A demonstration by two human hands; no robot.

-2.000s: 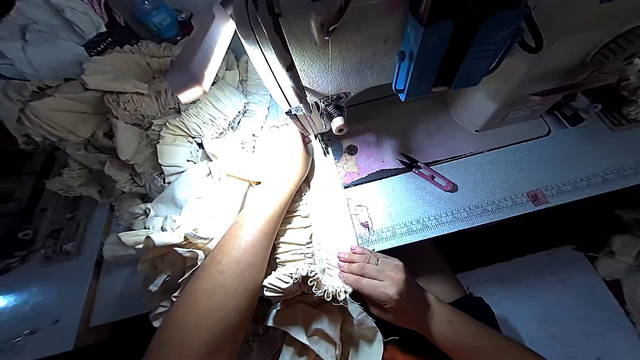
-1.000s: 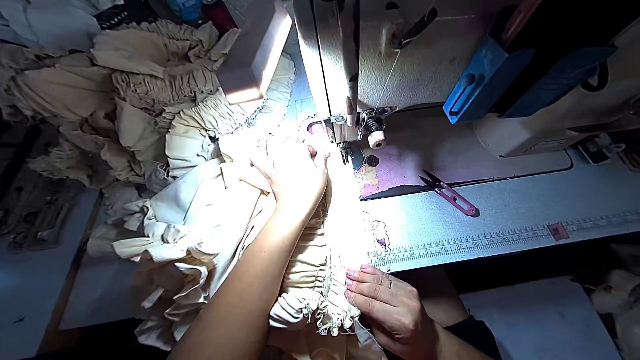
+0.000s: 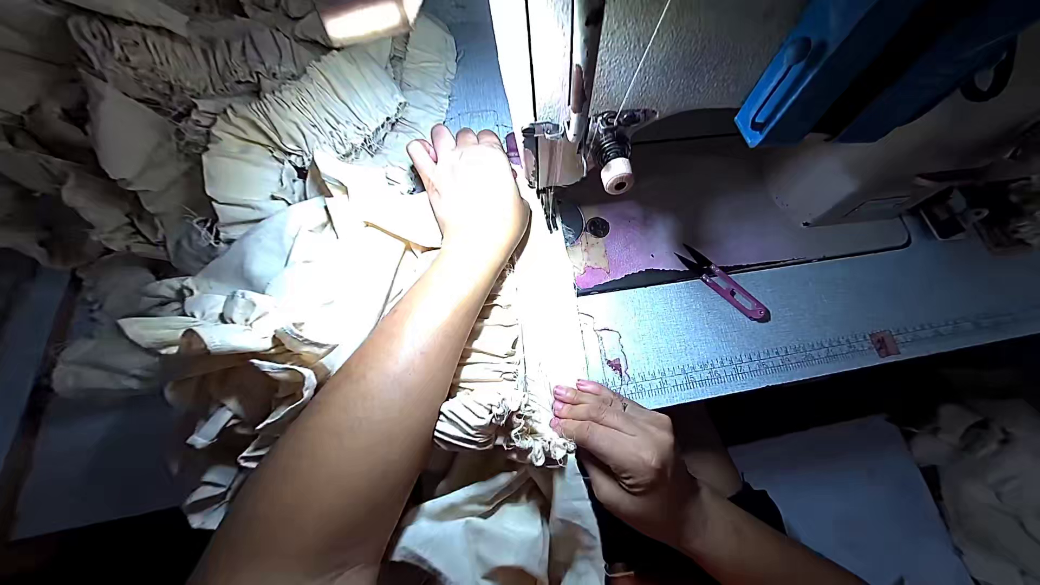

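Note:
Cream gathered fabric (image 3: pixel 487 349) runs under the needle and presser foot (image 3: pixel 548 213) of a sewing machine (image 3: pixel 691 73). Beside the needle, on its left, my left hand (image 3: pixel 479 187) lies on the fabric with bent fingers; glare hides whether it pinches any cloth. Near the front edge of the machine bed, my right hand (image 3: pixel 626 443) holds the edge of a pale strip (image 3: pixel 552 325) along the gathers, thumb underneath out of sight. The strip and the gathered edge stretch between the two hands.
Pink-handled thread snips (image 3: pixel 735 294) lie on the bed, right of the needle. A measuring tape scale (image 3: pixel 764 357) follows the front edge. Ruffled cream pieces (image 3: pixel 301 122) are heaped at left. A blue holder (image 3: pixel 800 73) is fixed to the machine, and a lamp (image 3: pixel 366 20) shines from above.
The view has shifted and come closer. Both hands stay on the fabric, left by the needle and right at the front edge. No other change is plain.

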